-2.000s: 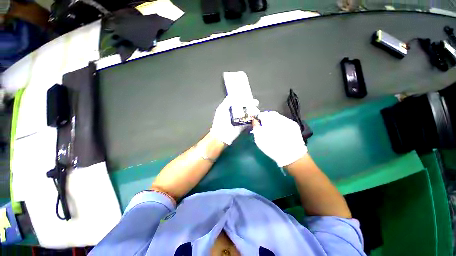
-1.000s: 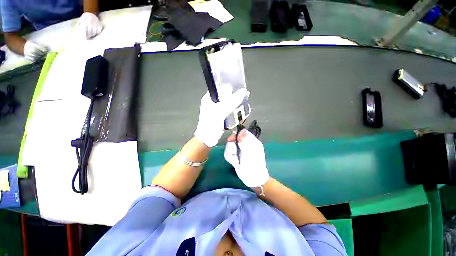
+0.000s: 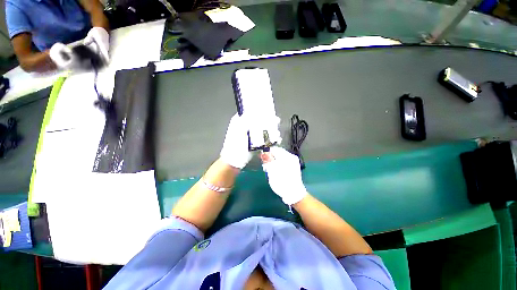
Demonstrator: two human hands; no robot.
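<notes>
My left hand (image 3: 236, 141), in a white knit glove, holds a silver-white adapter inner unit (image 3: 256, 93) with a black case edge along its left side. The unit points away from me over the belt. My right hand (image 3: 283, 175), also gloved, has its fingertips at the unit's near end, by the cable joint. What the fingertips grip is too small to tell. The black output cable (image 3: 299, 136) lies bundled on the belt just right of the unit.
An open black case (image 3: 412, 117) and another silver unit (image 3: 460, 84) lie on the grey belt (image 3: 351, 85) at right. Black shells (image 3: 309, 20) stand beyond it. A black sheet (image 3: 134, 122) lies on white paper (image 3: 107, 215) at left. Another person's gloved hands (image 3: 79, 55) hold a dark corded item.
The black case edge now sits closer along the unit. The cable has come to lie on the belt. The closed adapter has left the black sheet, and the other person's hands hold a dark corded item.
</notes>
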